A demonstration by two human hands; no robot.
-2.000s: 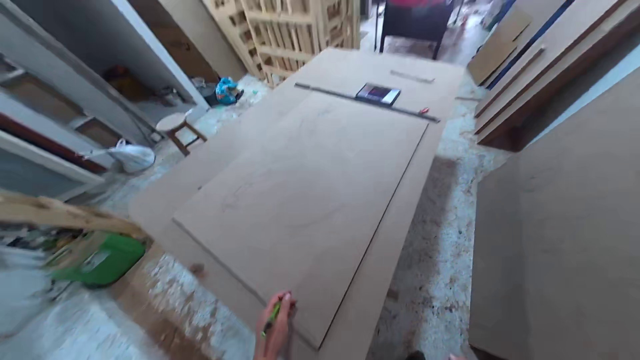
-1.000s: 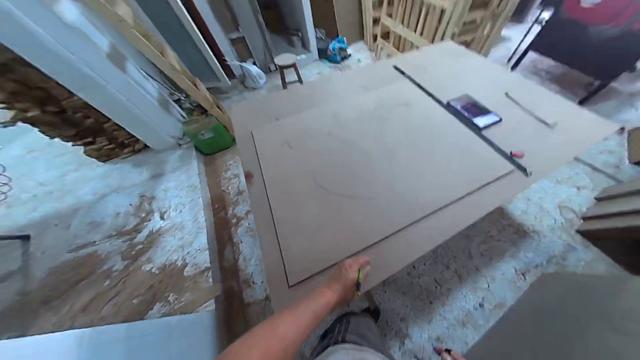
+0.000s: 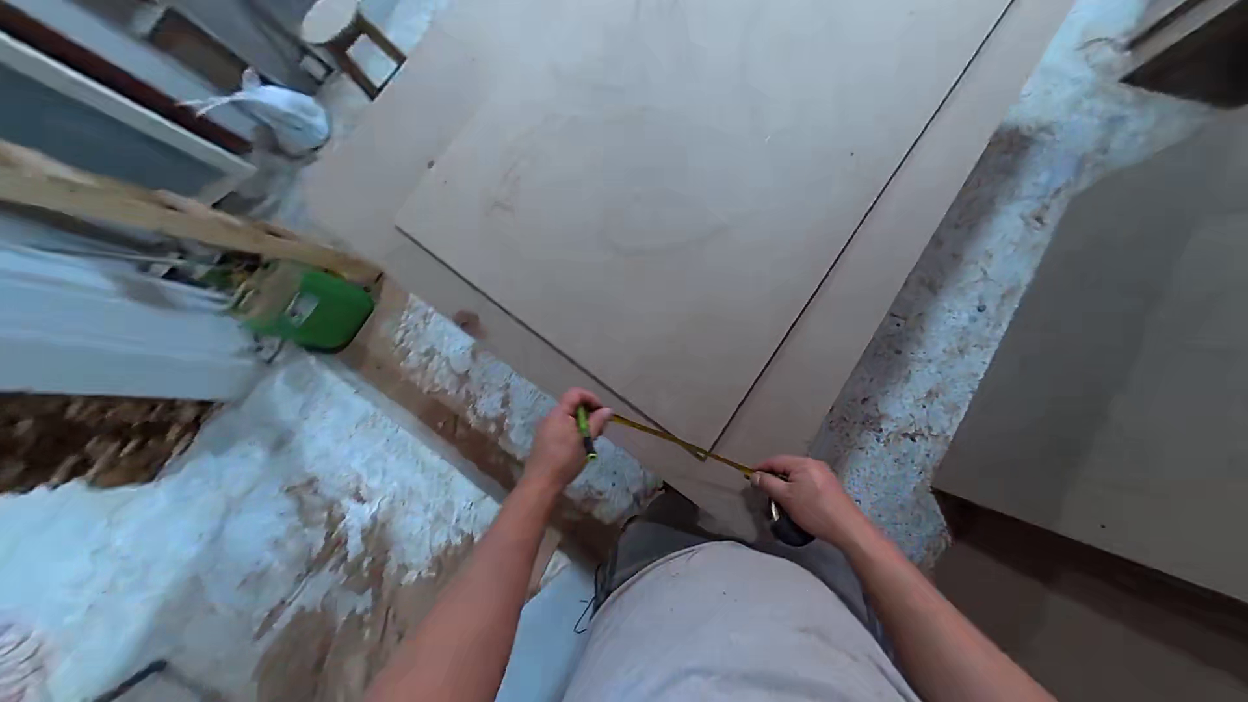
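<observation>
My left hand (image 3: 570, 434) holds a green marker or pencil (image 3: 585, 432) and pinches the free end of a yellow tape measure blade (image 3: 663, 432). My right hand (image 3: 799, 492) grips the dark tape measure case (image 3: 786, 525) with the blade pulled out of it. Between my hands the blade crosses the near corner of a smaller wood panel (image 3: 663, 224). That panel lies flat on a larger wood sheet (image 3: 907, 249), whose margin shows beyond the panel's edges.
A green plastic container (image 3: 327, 310) stands on the floor at left beside a wooden beam (image 3: 175, 210). Farther back are a white bag (image 3: 283, 115) and a stool (image 3: 331, 19). Another large panel (image 3: 1121, 341) lies to the right, across a strip of stained floor (image 3: 960, 322).
The right hand has come to the panel's near corner with the tape measure, its blade now stretched between both hands. The left hand keeps the green tool. The view has swung and moved down.
</observation>
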